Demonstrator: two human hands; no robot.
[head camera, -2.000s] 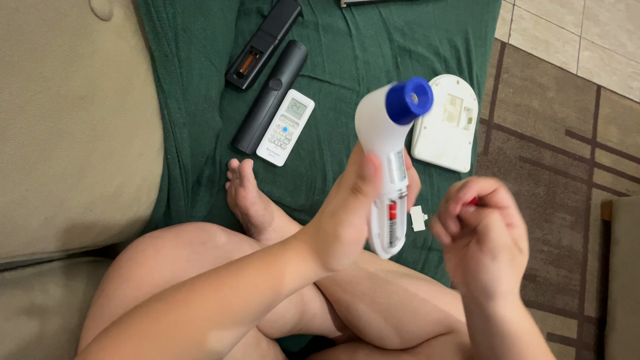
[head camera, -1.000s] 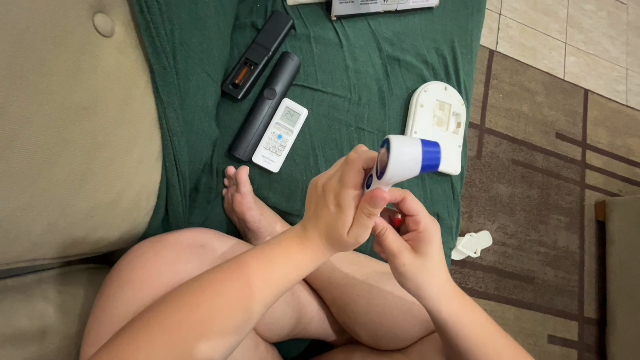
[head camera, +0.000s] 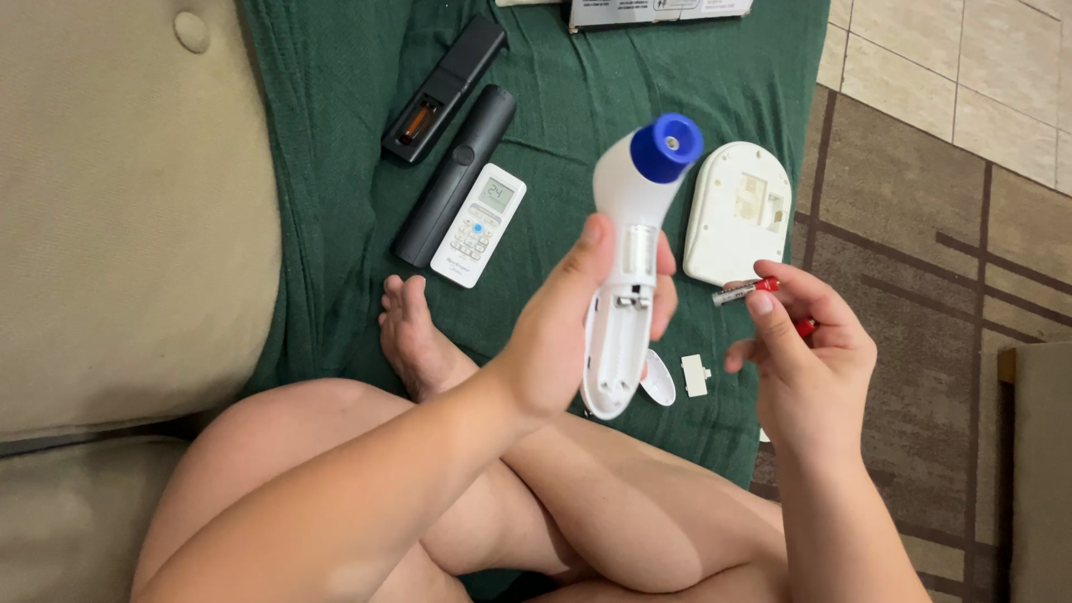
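Observation:
My left hand (head camera: 561, 327) grips a white infrared thermometer (head camera: 624, 268) with a blue nose, held upright. Its handle faces me with the battery compartment (head camera: 620, 352) uncovered; metal contacts show and no battery is inside. To the right, my right hand (head camera: 804, 343) pinches a red and silver battery (head camera: 745, 291) between thumb and fingers. A second red battery (head camera: 806, 327) is tucked in the same hand, mostly hidden. Behind the thermometer's handle a white oval cover (head camera: 658, 378) lies on the green cloth, beside a small white battery cover (head camera: 694, 375).
On the green cloth (head camera: 578, 100) lie a black remote control (head camera: 448, 88) with its battery bay exposed, a dark cylindrical device (head camera: 456, 176), a white air-conditioner remote (head camera: 479, 226) and a white rounded device (head camera: 739, 213). A printed box (head camera: 662, 10) sits at the top edge.
The thermometer has turned so its uncovered compartment faces me, and the red battery seen in it two seconds ago is out. My right hand has moved away from it to the right.

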